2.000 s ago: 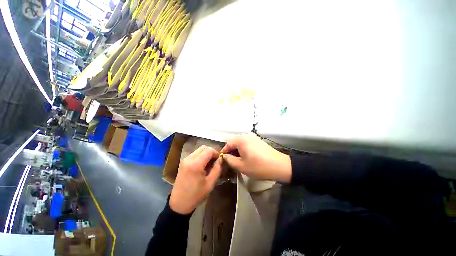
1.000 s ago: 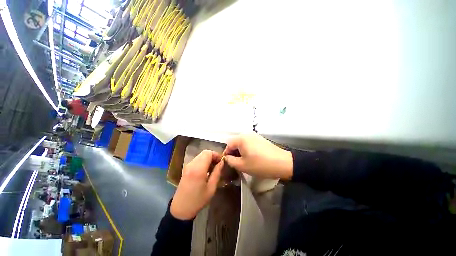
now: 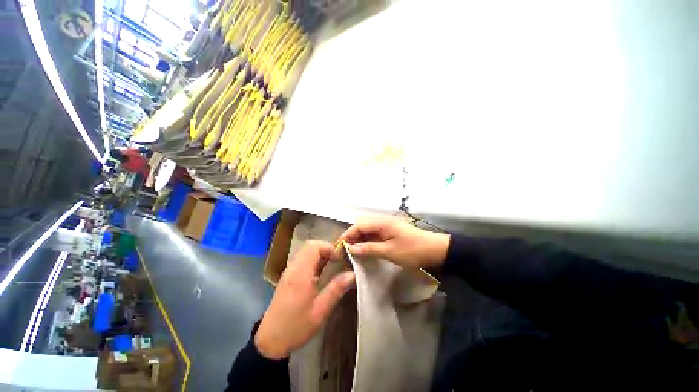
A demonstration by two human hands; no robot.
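A limp beige fabric panel with thin yellow edging hangs over the open carton in front of me. My right hand pinches its upper corner, where a bit of yellow shows at the fingertips. My left hand is beside that corner, thumb and fingers apart, with the index fingertip near the yellow bit. Whether it touches the fabric is unclear. More folded panels lie in the carton, partly hidden by my hands.
Tall stacks of yellow-edged panels stand at the left of the white table. Small yellow pieces, a small green item and a dark cord lie near its front edge. Blue bins stand beyond the carton. A distant person wears red.
My left thumb has come away from the fingertips and the left hand has opened. The panel's corner now shows upright at my right fingertips. The whole view has shifted slightly.
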